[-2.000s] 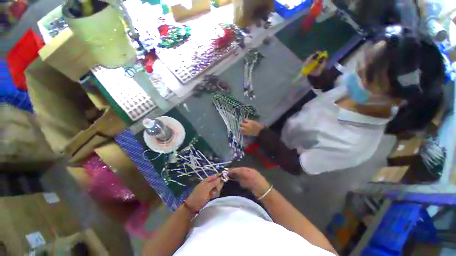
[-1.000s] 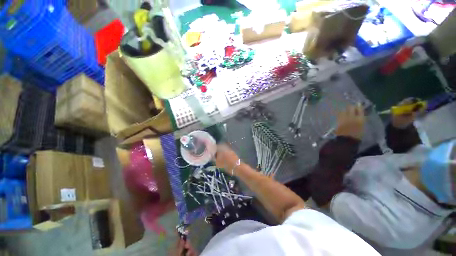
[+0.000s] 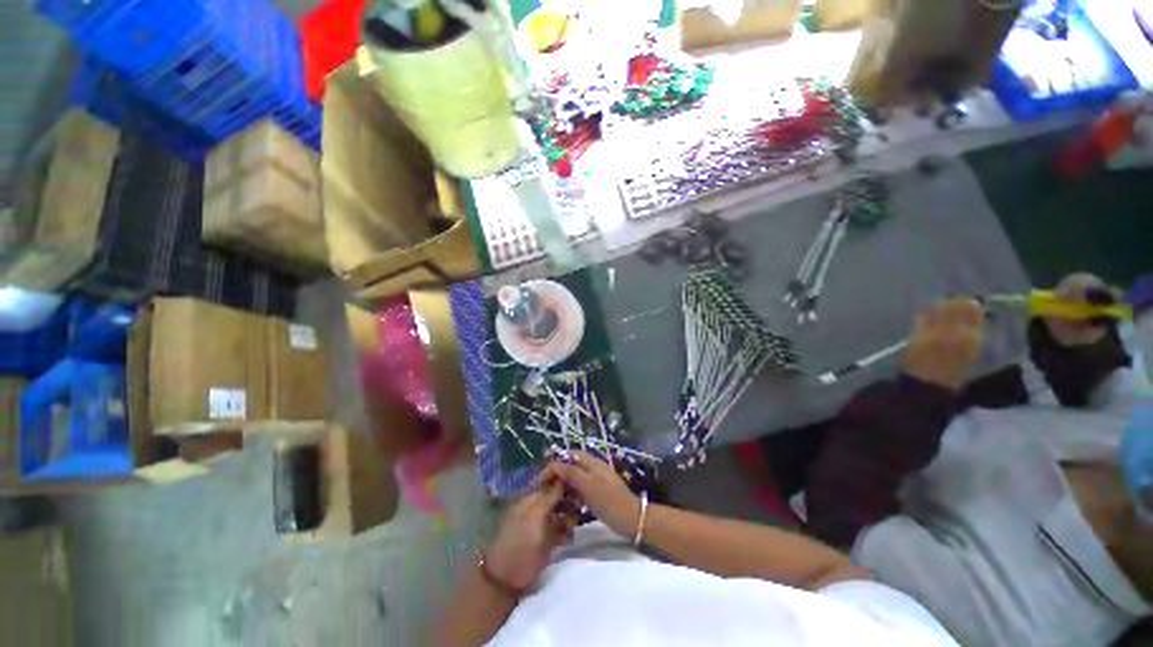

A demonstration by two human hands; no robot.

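My left hand (image 3: 529, 536) and my right hand (image 3: 599, 490) are close together at the bench's near edge, fingertips bent towards each other. Something small and dark shows between them, too small to name; I cannot tell which hand grips it. White cable leads (image 3: 572, 417) lie in a loose criss-cross pile on the dark green mat just beyond my hands. The tape roll (image 3: 565, 331) lies beyond the leads, with a clear plastic bottle (image 3: 516, 303) standing in its centre.
A fanned lead bundle (image 3: 718, 354) lies right of the pile, a dark clump (image 3: 695, 240) above it. A neighbour's hand (image 3: 948, 339) holds a lead at right, near a yellow tool (image 3: 1075, 306). Perforated trays (image 3: 506, 225) and a pale yellow bin (image 3: 449, 101) stand beyond.
My right hand has come back from beside the tape roll to the bench edge. My left hand has risen from the lower frame edge to meet it.
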